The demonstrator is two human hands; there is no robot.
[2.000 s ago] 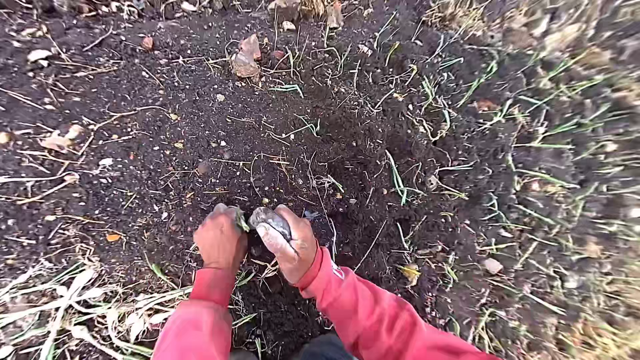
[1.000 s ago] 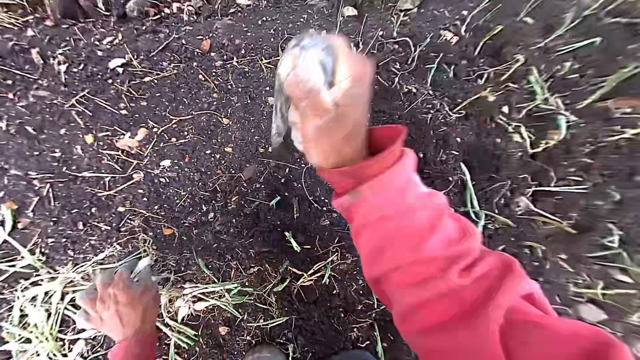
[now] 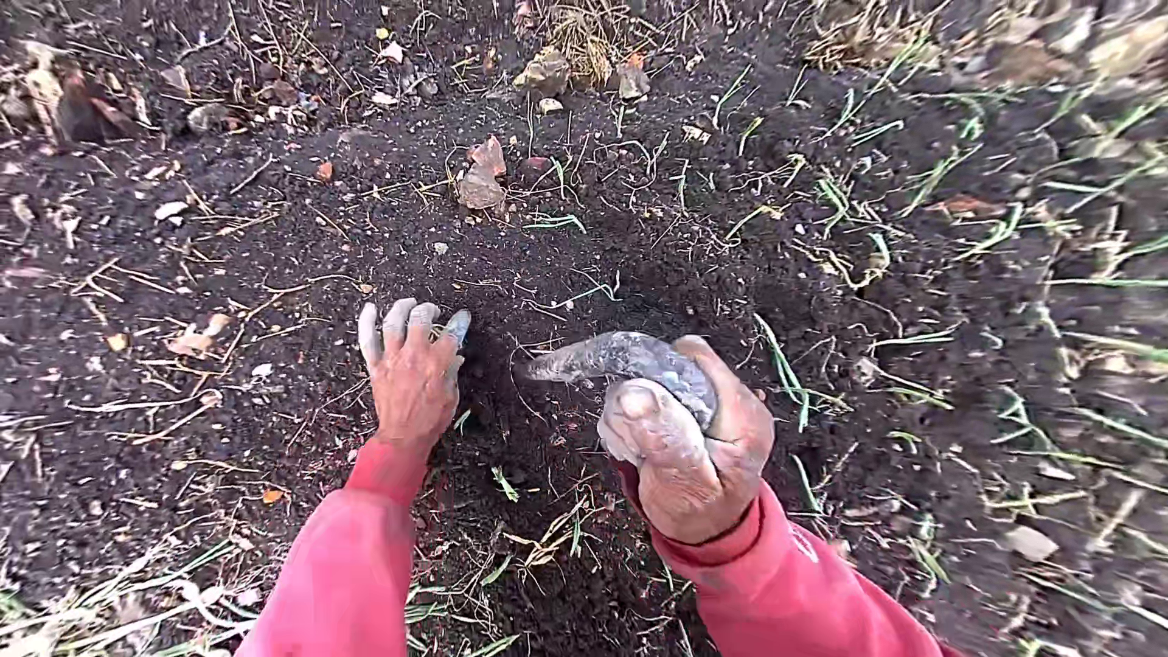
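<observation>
My right hand (image 3: pixel 689 438) is closed around a grey, soil-caked object (image 3: pixel 630 356), curved and tapering to a point on its left; it may be a stone or a digging tool, I cannot tell. The tapered end is just above the dark loosened soil (image 3: pixel 538 456). To the left, my left hand (image 3: pixel 415 365) reaches over the soil with fingers apart and holds nothing; its fingertips are coated in pale dirt. Green shoots (image 3: pixel 785 374) grow to the right of my right hand.
A pile of pulled green stalks (image 3: pixel 119 602) lies at the lower left. A brown, broken clod or stone (image 3: pixel 482 173) sits beyond my hands. More stones (image 3: pixel 546 71) and dry roots lie at the top. Thin green shoots (image 3: pixel 1027 420) and weeds spread across the right side.
My left hand has moved from the stalk pile at the lower left to the bare soil. My right hand, raised one second ago, is now lower, still holding the grey object. The view has shifted.
</observation>
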